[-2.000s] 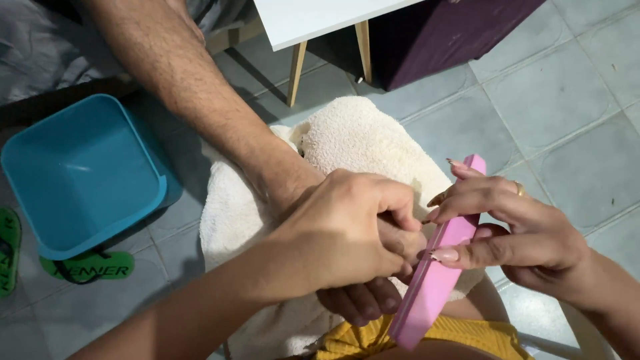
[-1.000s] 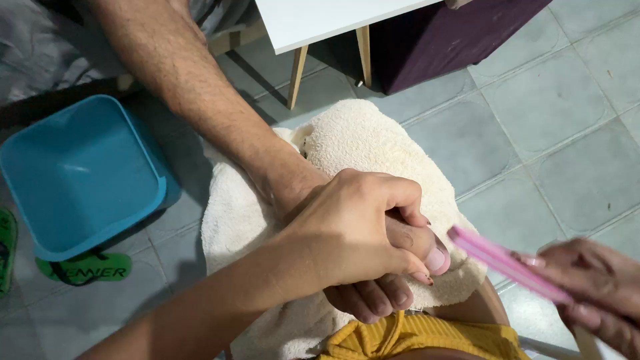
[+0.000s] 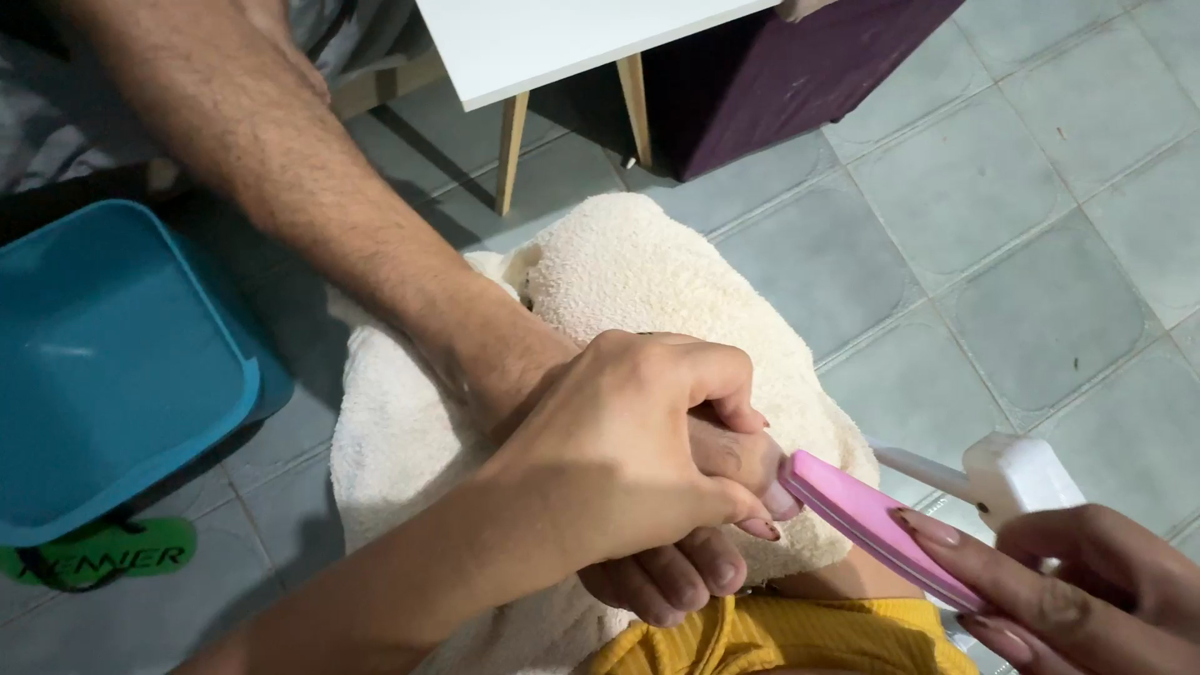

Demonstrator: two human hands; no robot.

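Observation:
Another person's foot (image 3: 511, 361) rests on a cream towel (image 3: 647, 262) spread over a lap. My left hand (image 3: 619, 441) lies across the foot, its thumb and index finger around the big toe (image 3: 736, 457). At lower right my right hand (image 3: 1069, 581) holds a pink nail file (image 3: 877, 525) between thumb and fingers. The file's far end meets the edge of the big toenail (image 3: 783, 492). The smaller toes (image 3: 670, 572) show below my left hand.
A blue plastic basin (image 3: 103, 366) stands at left beside a green flip-flop (image 3: 141, 553). A white tabletop (image 3: 581, 37) with wooden legs and a purple box-like piece (image 3: 778, 84) are ahead. A white object (image 3: 1022, 478) is at right.
The file was laid across the toe tip two seconds ago, then stood off to the right one second ago; now its end is back at the big toenail. My left hand keeps its hold.

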